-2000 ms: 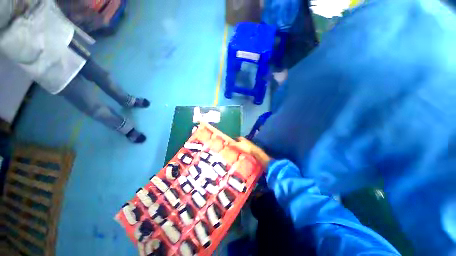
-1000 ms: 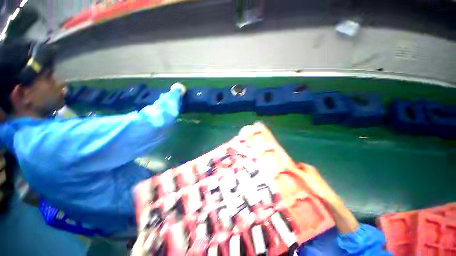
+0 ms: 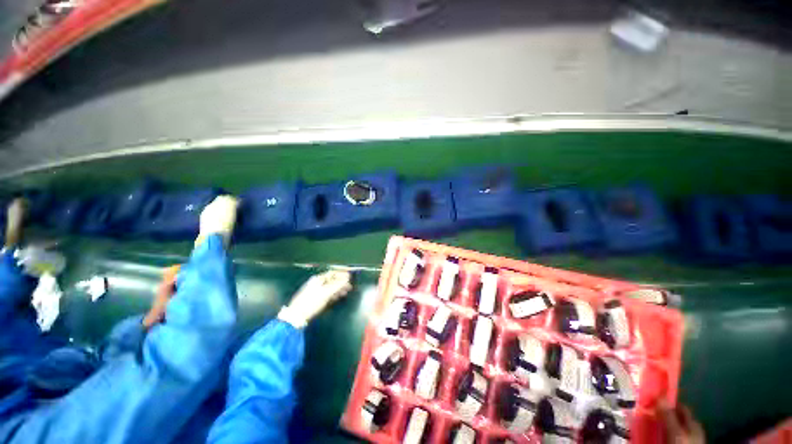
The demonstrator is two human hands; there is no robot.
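A red blister tray (image 3: 659,347) shows at the lower centre and right, tilted above the green bench. Rows of black-and-pale wearable devices (image 3: 482,340) fill most pockets under shiny clear film; the right-hand strip holds none. One pale piece (image 3: 647,297) lies at its upper right corner. My right hand (image 3: 683,427), partly cut off by the lower edge and blurred, looks bare and grips the tray's lower right side. My left hand is not visible; the white-gloved hands left of the tray appear to be a neighbouring worker's.
Blue gift boxes (image 3: 556,219) with dark oval recesses stand in a row on the green belt. One gloved hand (image 3: 217,217) touches the row; another (image 3: 320,295) is left of the tray. White scraps (image 3: 47,299) lie far left. A red tray edge (image 3: 773,434) shows lower right.
The view has swung from the floor and stool to the belt. The tray has turned and now sits lower right. A second gloved hand has appeared beside it.
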